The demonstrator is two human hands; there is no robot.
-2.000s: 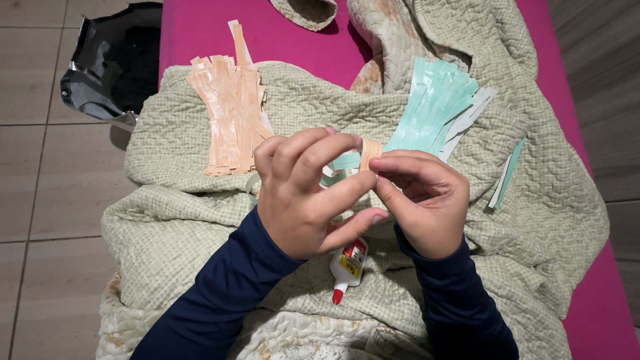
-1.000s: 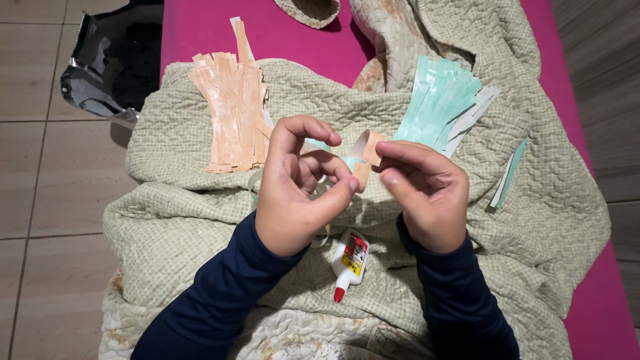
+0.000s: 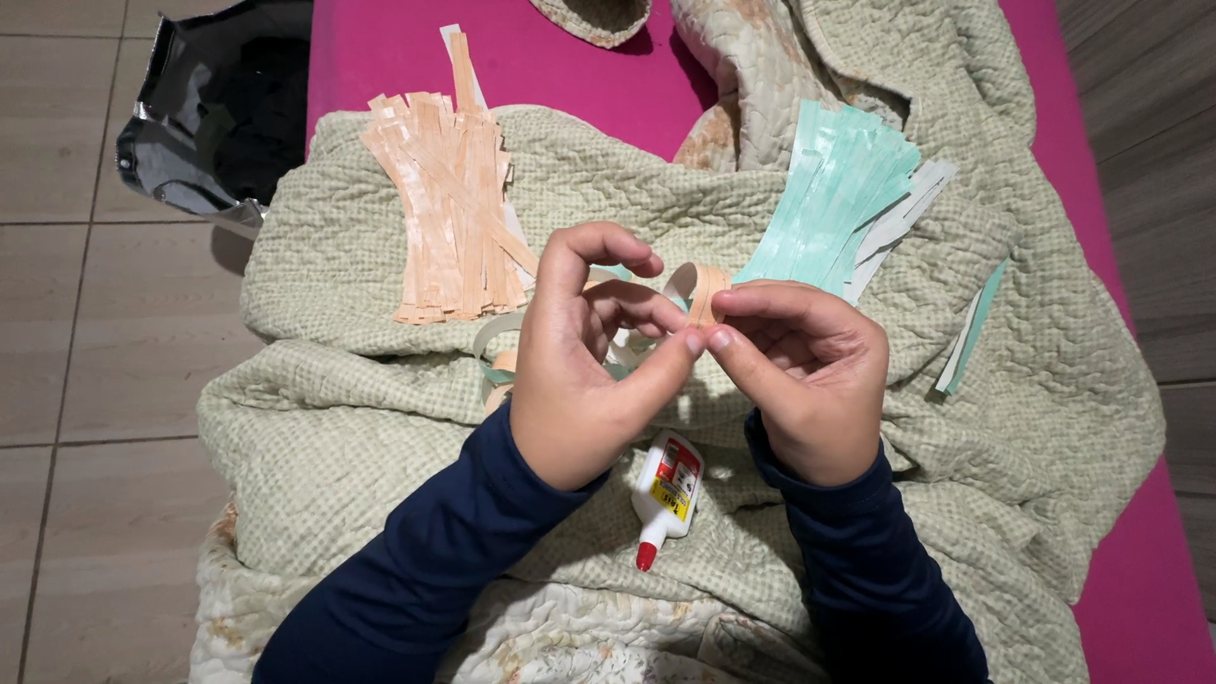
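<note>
Between my two hands is a peach paper loop (image 3: 708,290), linked to a teal one partly hidden behind my fingers. My right hand (image 3: 807,370) pinches its overlap between thumb and fingertips. My left hand (image 3: 598,361) touches the loop's lower edge with its thumb tip, its other fingers curled and apart. Linked peach and teal paper loops (image 3: 501,361) lie behind my left hand. Below my hands, a white glue bottle (image 3: 668,489) with a red tip lies on the quilt. Peach paper strips (image 3: 446,209) are piled at the left, teal paper strips (image 3: 831,204) at the right.
A rumpled green checked quilt (image 3: 351,446) covers much of a magenta surface (image 3: 589,114). White-backed strips (image 3: 902,223) lie beside the teal pile, and a loose teal strip (image 3: 974,328) is farther right. An open black and silver bag (image 3: 218,114) stands on the tiled floor at the left.
My left hand has turned, and its thumb has come to the bottom of the peach loop beside my right thumb. My right hand has kept its pinch on the loop.
</note>
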